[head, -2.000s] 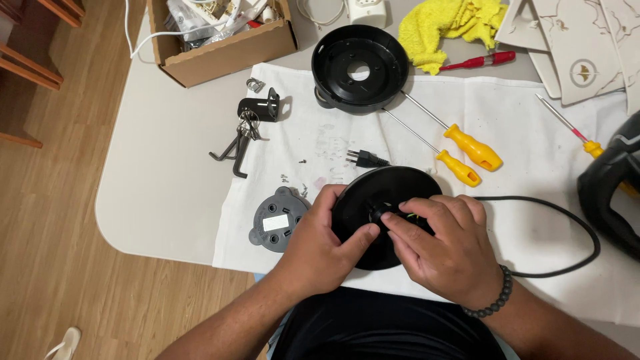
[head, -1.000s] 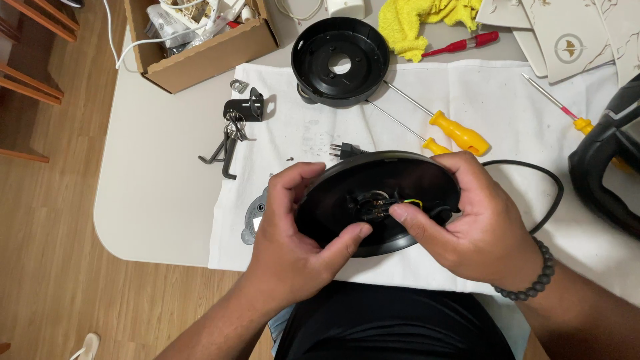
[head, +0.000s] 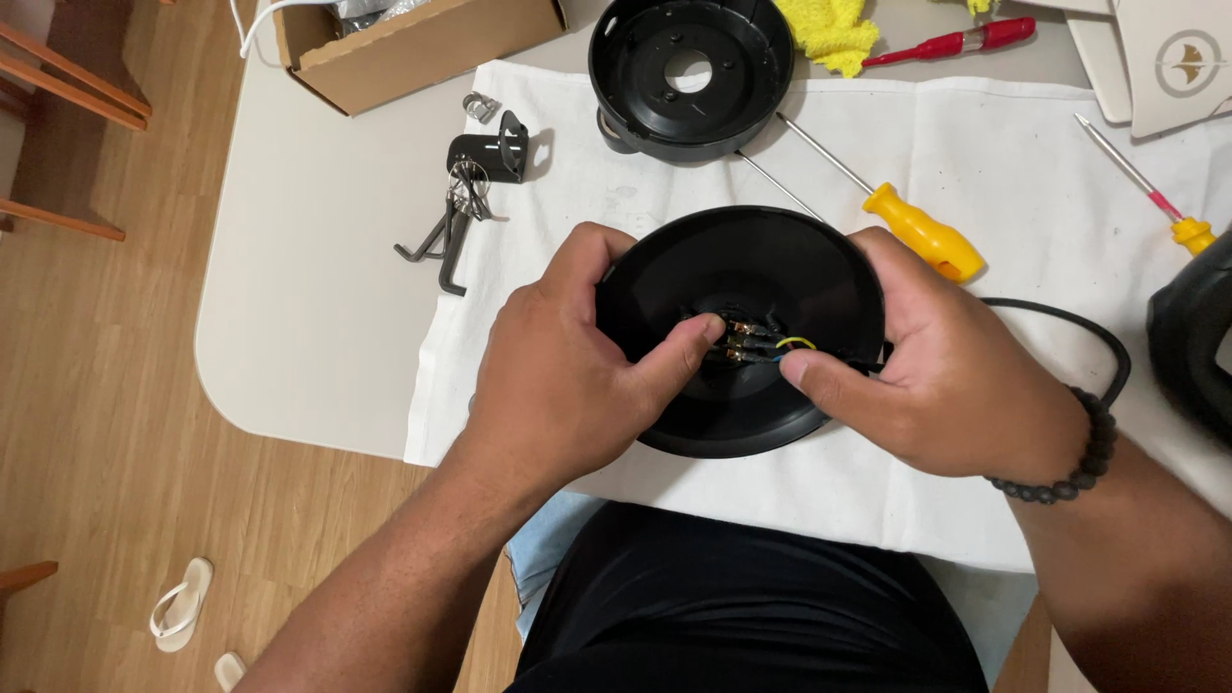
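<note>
A round black plastic base (head: 741,260) is held up between both hands, its hollow side facing me. My left hand (head: 577,356) grips its left rim, with the thumb on the wire connectors (head: 746,342) at the middle. On the opposite rim is my right hand (head: 948,356), its thumb beside the connectors and a yellow-green wire (head: 797,341). A black power cord (head: 1078,327) curves out behind the right hand. Beyond the base, a black round housing (head: 689,77) with a central hole lies on the white cloth (head: 1001,173). Most fingers are hidden behind the base.
Screwdrivers with yellow handles (head: 929,234) lie on the cloth, and a red screwdriver (head: 953,43) is by a yellow rag (head: 833,34). Hex keys (head: 450,236) on a ring touch a black bracket (head: 481,157). A cardboard box (head: 423,53) stands at the upper left.
Two seconds ago the right fingers were at the middle of the base; now that hand grips the right rim with its thumb inside. The left thumb has moved onto the connectors.
</note>
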